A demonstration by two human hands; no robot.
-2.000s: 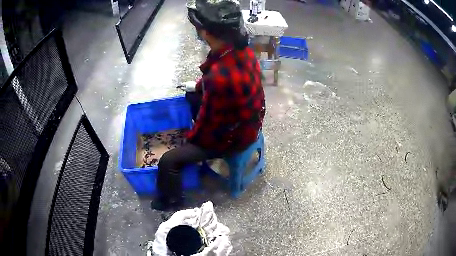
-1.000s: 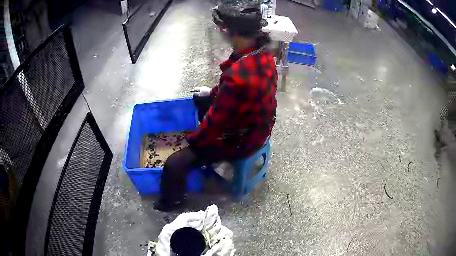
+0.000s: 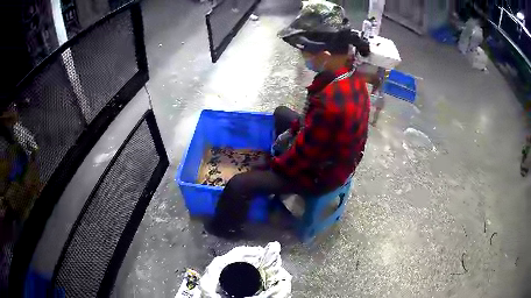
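Note:
A round pot of black paint (image 3: pixel 240 280) is at the bottom edge, slightly left of centre, seen from above. Crumpled white cloth (image 3: pixel 282 280) surrounds it, cut off by the picture's edge. Off-white folds at the pot's right side may be a glove, but no fingers show clearly, so I cannot tell whether my left hand holds the pot. My right hand is not seen. A black mesh panel (image 3: pixel 110 215) stands at the left, with a larger curved mesh panel (image 3: pixel 108 75) beside and behind it.
A seated person in a red-black checked shirt (image 3: pixel 332 128) is ahead on a blue stool (image 3: pixel 326 212), beside a blue crate (image 3: pixel 195 145) holding small black pieces. A printed card (image 3: pixel 190 284) is left of the pot. A white-topped stand (image 3: pixel 384 51) and another blue crate (image 3: pixel 400 86) are behind.
The view has shifted, so the panels, crate and person appear further right. The person's head is now bent down toward the crate. The printed card shows more clearly beside the pot.

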